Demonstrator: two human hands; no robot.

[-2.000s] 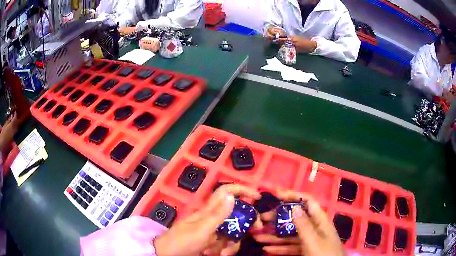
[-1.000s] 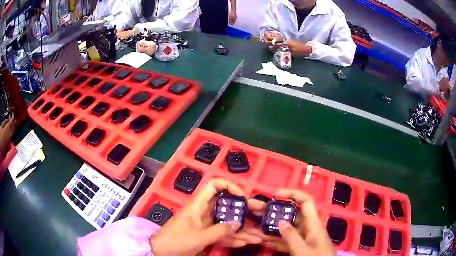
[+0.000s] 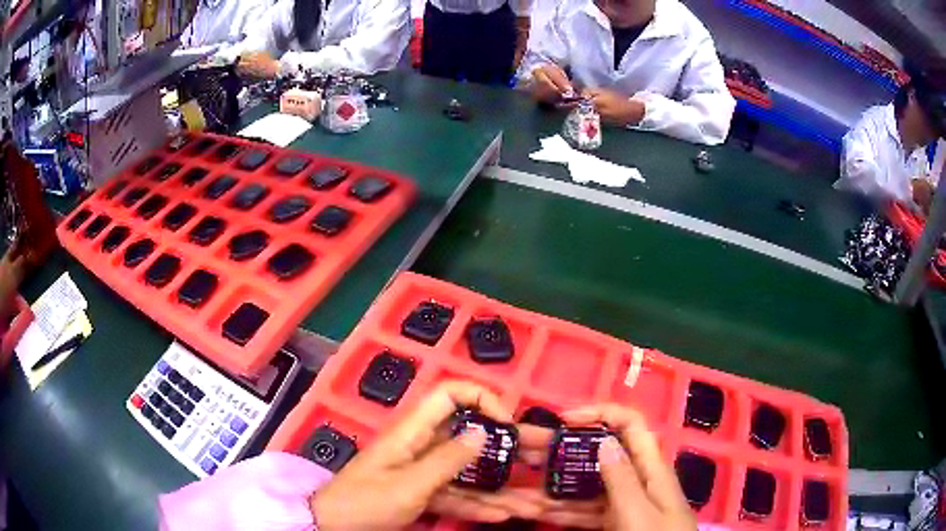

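My left hand (image 3: 415, 467) holds a black smartwatch unit (image 3: 484, 452), with my thumb on its lit screen. My right hand (image 3: 638, 472) holds a second smartwatch unit (image 3: 577, 464), thumb at the right side of its screen. Both screens show a dark list with small coloured marks. The two units are side by side, facing up, above the near red tray (image 3: 348, 386). That tray has watches face down in its left pockets, such as one watch (image 3: 387, 376), and glossy dark faces in its right pockets. My hands hide its lower middle.
A second red tray full of watches (image 3: 233, 347) lies at left. A calculator (image 3: 197, 410) and paper with a pen (image 3: 57, 330) lie nearer. Beyond are a green conveyor (image 3: 643, 270), white tissue (image 3: 586, 161), bottles (image 3: 583, 127) and several people in white smocks.
The screens changed from dials, to icon grids, to dark lists. My left thumb has moved up onto the screen, my right thumb up along its unit. A person in dark clothing has come into view opposite.
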